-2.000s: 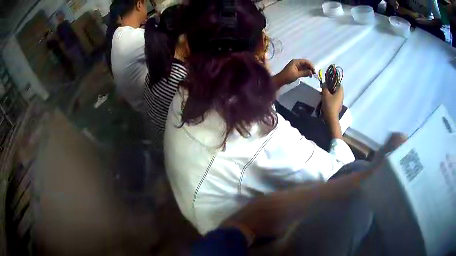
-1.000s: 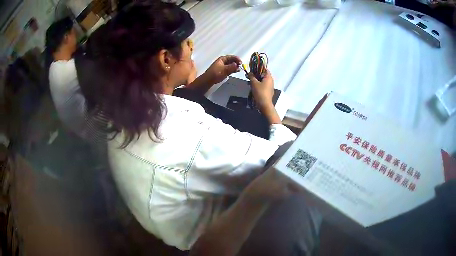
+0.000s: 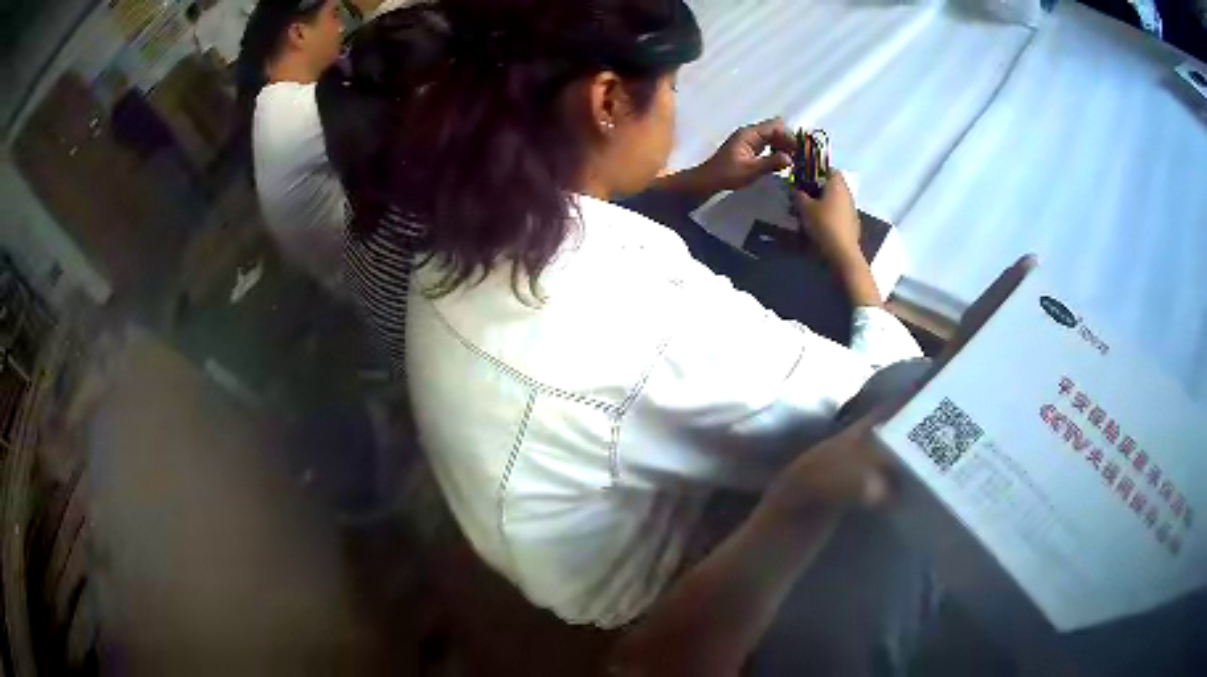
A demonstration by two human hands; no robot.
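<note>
A wide white carton (image 3: 1059, 463) with red Chinese text, a QR code and a small dark oval logo is tilted at the lower right. Its right end is cut off by the picture's edge. My left hand (image 3: 841, 476) is at the carton's lower left corner and edge, blurred; its fingers go partly out of sight under the carton, and it holds the carton. My right hand is not in view.
A person in a white jacket (image 3: 569, 384) sits close on the left, holding a coiled cable bundle (image 3: 810, 165) above a white-and-black box (image 3: 874, 238). Two more people sit beyond. A long table with white sheeting (image 3: 860, 79) runs along the far side.
The view has swung left since one second ago, so the neighbour and carton appear further right. The carton's right end has left the picture. The neighbour's hands are closer together at the cables.
</note>
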